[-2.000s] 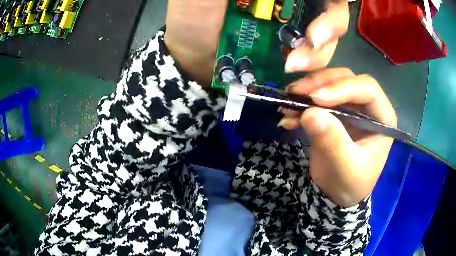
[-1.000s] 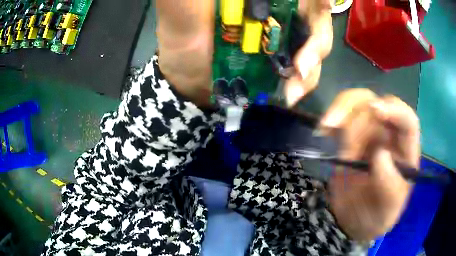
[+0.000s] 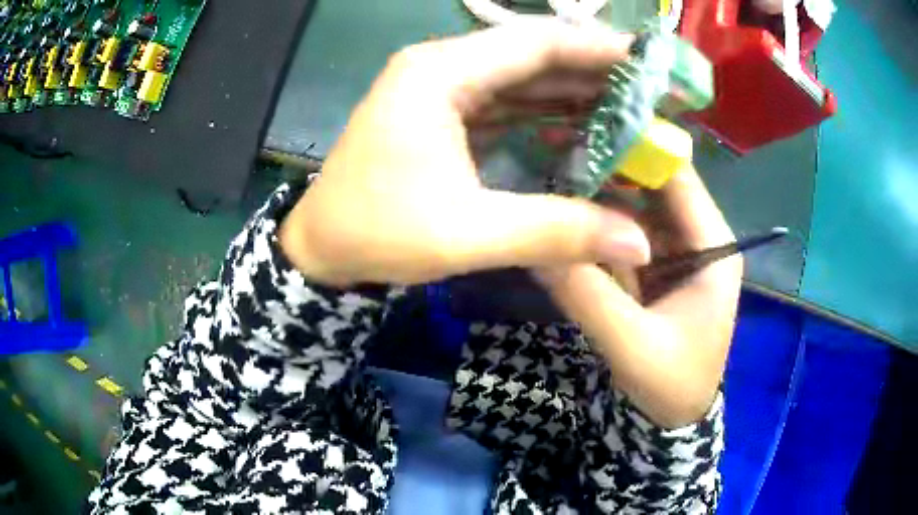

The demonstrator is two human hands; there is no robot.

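The green power supply board (image 3: 616, 129) is tilted nearly edge-on and blurred, with a yellow block and a pale green block on its right side. My left hand (image 3: 423, 181) holds it from the left, thumb below and fingers above. My right hand (image 3: 664, 312) is under and right of the board, partly hidden behind my left hand, with the dark tweezers (image 3: 720, 251) held back in the palm, one end pointing right. The black capacitors and the white tape piece are not visible.
A red tape dispenser (image 3: 757, 80) stands right behind the board. White rings (image 3: 533, 10) lie at the top edge. Rows of boards (image 3: 86, 60) lie on the dark mat at upper left. A blue frame (image 3: 40, 287) is at left, and a blue bin (image 3: 775, 402) is at lower right.
The board has turned from face-up to nearly edge-on and moved right. My left hand has come over it. My right hand has moved in beneath it, with the tweezers swung back.
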